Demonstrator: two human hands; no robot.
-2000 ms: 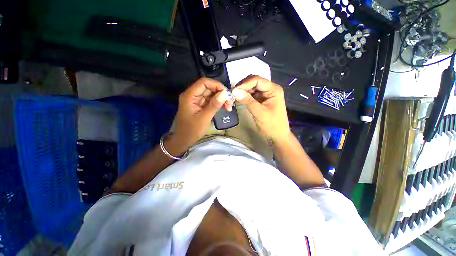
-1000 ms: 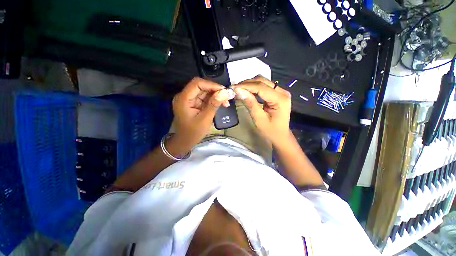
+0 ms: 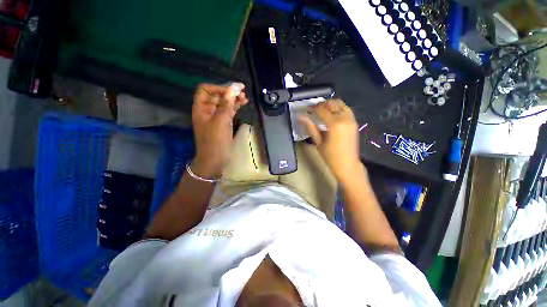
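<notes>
A black lock panel (image 3: 279, 135) lies face up from the black mat to over my lap. Its black lever handle (image 3: 312, 93) sticks out to the right from the round hub. My left hand (image 3: 215, 111) is raised left of the panel and pinches a small whitish round part (image 3: 235, 90) at the fingertips; what it is exactly is too small to tell. My right hand (image 3: 336, 132) is right of the panel, below the lever, over a white cloth or paper (image 3: 301, 114). It is blurred, with fingers bent, and I cannot tell whether it holds anything.
Thin silver-blue pins (image 3: 409, 149) lie at the mat's right, beside a blue-handled screwdriver (image 3: 454, 159). Small round caps (image 3: 438, 88) and a white board of round parts (image 3: 384, 51) are beyond. A blue crate (image 3: 66, 198) stands left. A white handle rack (image 3: 522, 252) is far right.
My hands have parted from over the panel. The left moved left and up with the small part; the right moved right. The view has shifted, and the panel's lower half is uncovered.
</notes>
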